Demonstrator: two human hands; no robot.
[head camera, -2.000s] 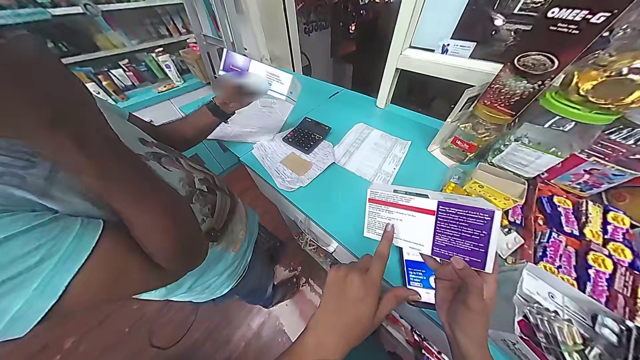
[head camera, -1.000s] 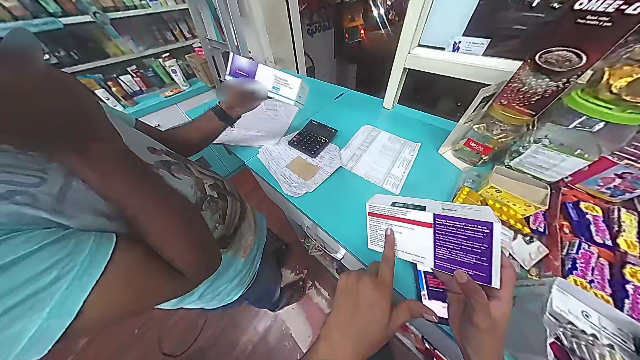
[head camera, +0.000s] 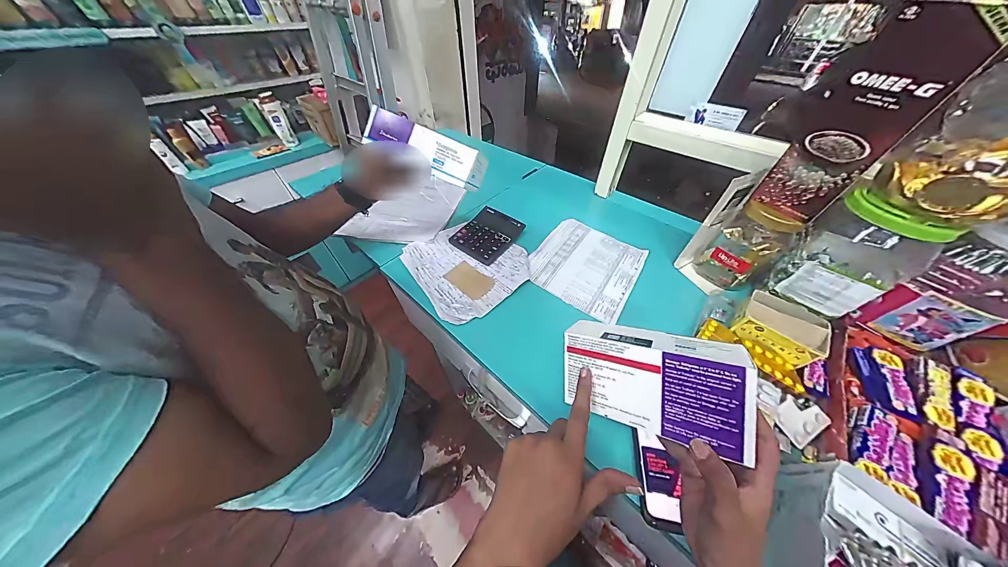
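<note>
A white and purple medicine carton (head camera: 614, 394) with a red stripe and small print is held by its right end in my right hand (head camera: 724, 488), thumb on the purple panel. My left hand (head camera: 543, 480) has its index finger extended to the white panel just under the red stripe, the thumb spread to the right; it holds nothing. Behind and below the carton, a smartphone (head camera: 660, 480) with a lit screen shows at the counter's near edge, partly hidden by the carton and my right hand. Whether my right hand touches the phone, I cannot tell.
On the turquoise counter (head camera: 512, 339) lie handwritten sheets (head camera: 429, 287), a calculator (head camera: 487, 235) and a printed sheet (head camera: 591, 268). At left a person (head camera: 260, 315) holds a similar carton (head camera: 453, 161). Yellow blister packs (head camera: 728, 346), jars (head camera: 748, 244) and candy packets (head camera: 890, 378) crowd the right.
My left index finger has shifted slightly across the carton's white panel. The view has moved a little. Both cartons are still held.
</note>
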